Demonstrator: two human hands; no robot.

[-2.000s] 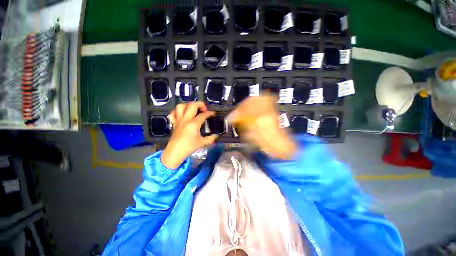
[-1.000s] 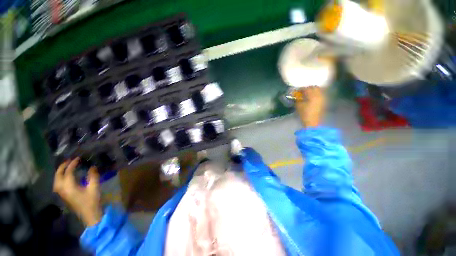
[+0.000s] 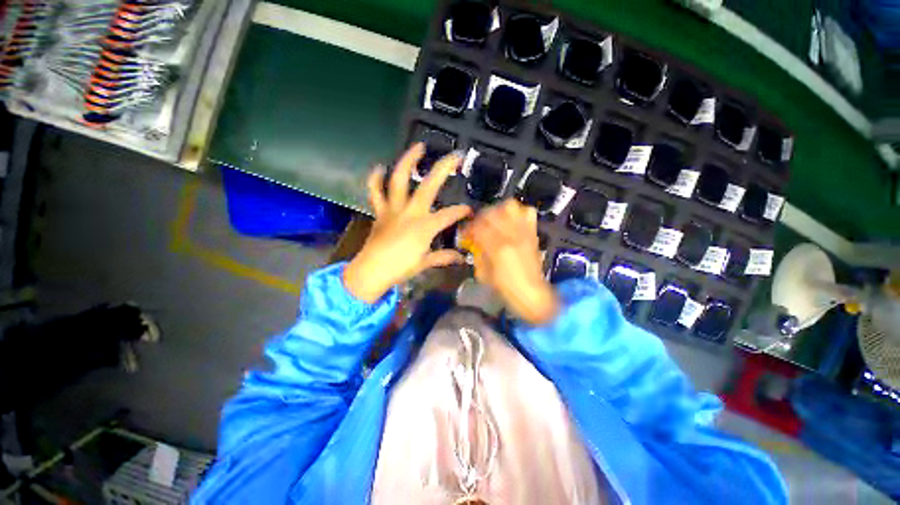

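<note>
A black foam tray [image 3: 681,128] with a grid of pockets lies tilted on the green bench. Glossy black square display modules [image 3: 614,143] sit in its pockets, many with white label tabs [image 3: 637,158]. My left hand [image 3: 400,232] is over the tray's near left corner, fingers spread, with no object visible in its grasp. My right hand [image 3: 510,254] is just right of it, slightly blurred, fingers curled round a small yellow-orange tool [image 3: 469,243] that is mostly hidden. The near-left modules are partly covered by my hands.
A pale tray of cables with orange-red bands [image 3: 109,69] is at upper left on the green bench [image 3: 306,108]. A white disc [image 3: 802,281], a small clear bottle [image 3: 787,324] and a fan [image 3: 881,340] are at right. A blue bin [image 3: 276,205] and red stool [image 3: 765,395] are below bench level.
The camera view has swung, so the tray appears farther right and tilted the other way. My right hand has moved from beside the white disc to the tray, near my left hand.
</note>
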